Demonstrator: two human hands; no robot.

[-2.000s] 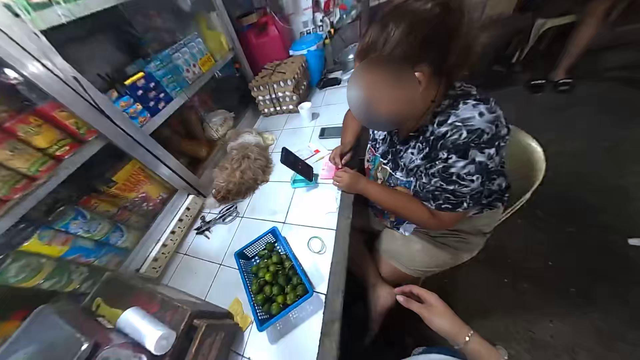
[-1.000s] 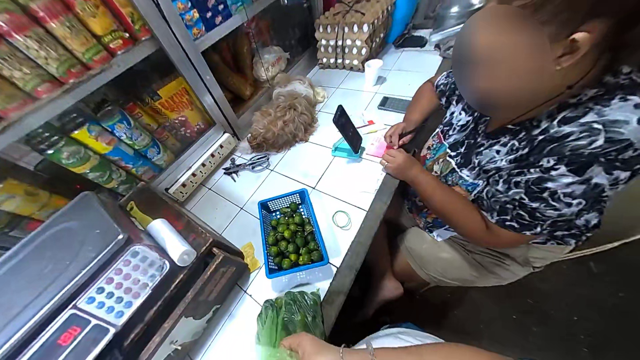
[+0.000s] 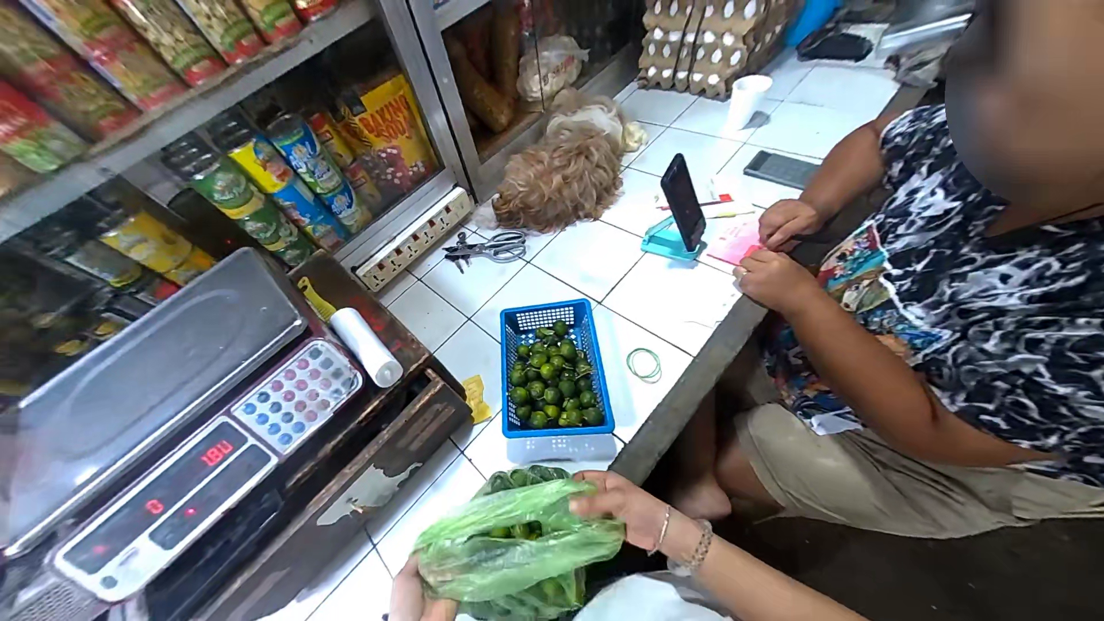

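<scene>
A green plastic bag (image 3: 522,539) with small green citrus fruits inside lies at the near edge of the tiled counter. My right hand (image 3: 617,509) pinches the bag's upper right rim, with bracelets on the wrist. At the bag's lower left, my left hand (image 3: 420,595) grips its side, partly cut off by the frame. Just beyond the bag stands a blue plastic basket (image 3: 604,379) holding many green citrus fruits (image 3: 554,379). A pale green rubber band (image 3: 644,365) lies to the right of the basket.
A digital scale (image 3: 164,414) stands at left on a wooden box, beside a white plastic roll (image 3: 366,347). Scissors (image 3: 487,247), a propped phone (image 3: 683,203) and a curled-up furry animal (image 3: 565,172) are farther back. At right sits a person (image 3: 914,345), hands over pink paper.
My left hand has come into view at the bag. The bag's mouth is spread wider, with fruit visible inside. Two seconds ago my right hand was off the counter, holding nothing.
</scene>
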